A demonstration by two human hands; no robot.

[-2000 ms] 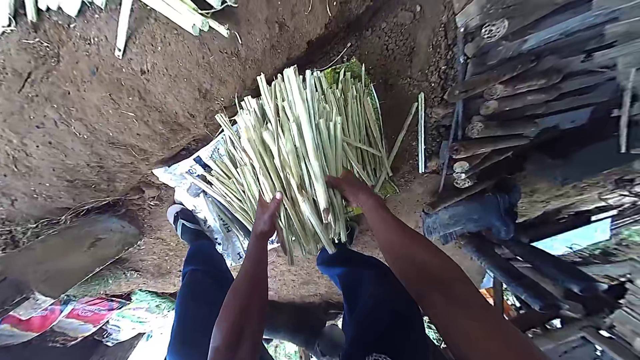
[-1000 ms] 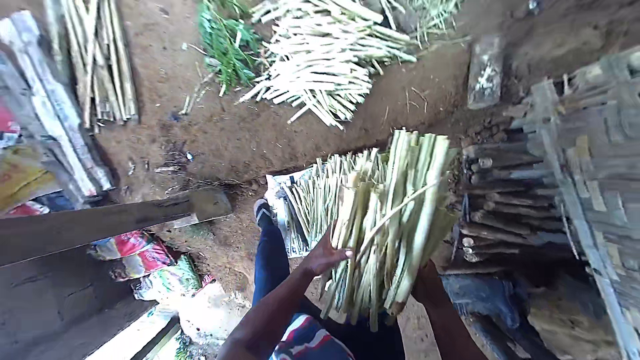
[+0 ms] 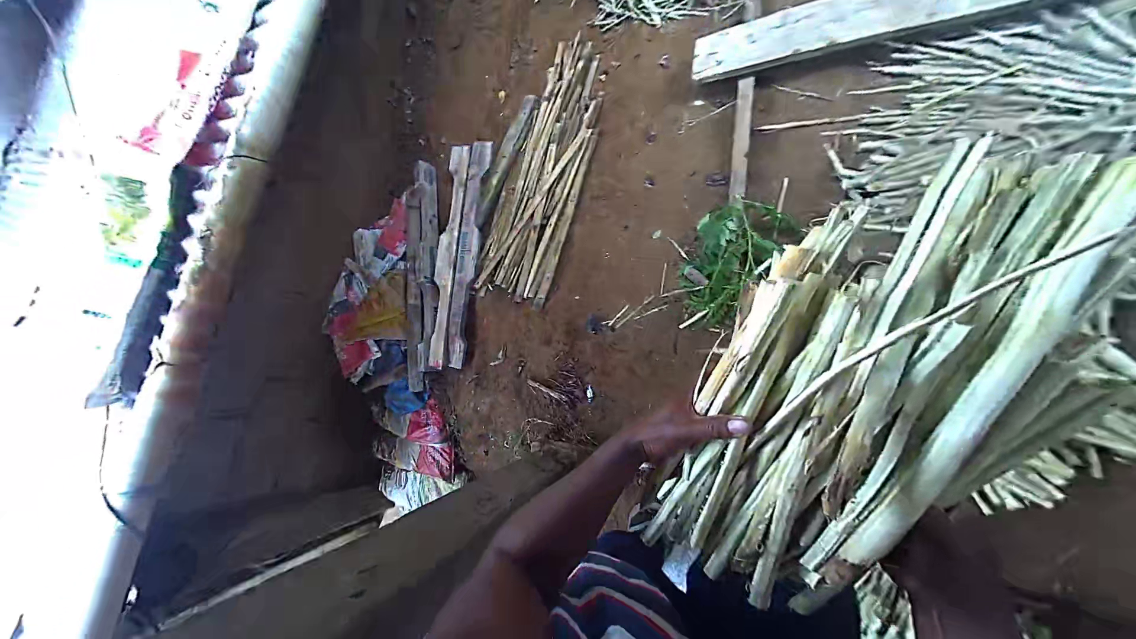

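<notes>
A large bundle of split, pale green-tan plant stalks (image 3: 887, 382) is held up in front of my body at the right of the view. My left hand (image 3: 688, 432) presses on the bundle's left side, its thumb laid over the stalks. Under the bundle's lower right end is my right hand (image 3: 941, 559), dark and mostly hidden, supporting the stalks. One thin stem (image 3: 941, 311) lies slantwise across the front of the bundle. The lower ends of the stalks are close to my striped shirt (image 3: 612, 595).
Thin sticks (image 3: 546, 177) lie piled on the dirt floor beside weathered boards (image 3: 457, 257) and crumpled printed sacks (image 3: 373, 311). Green leaves (image 3: 732, 253) lie near the bundle. More stalks (image 3: 958, 106) spread at the upper right under a plank (image 3: 825, 40). A wooden beam (image 3: 355, 568) crosses lower left.
The bundle was low over the sack on the ground two seconds ago; it is now lifted up in both hands. The view has swung far to the left.
</notes>
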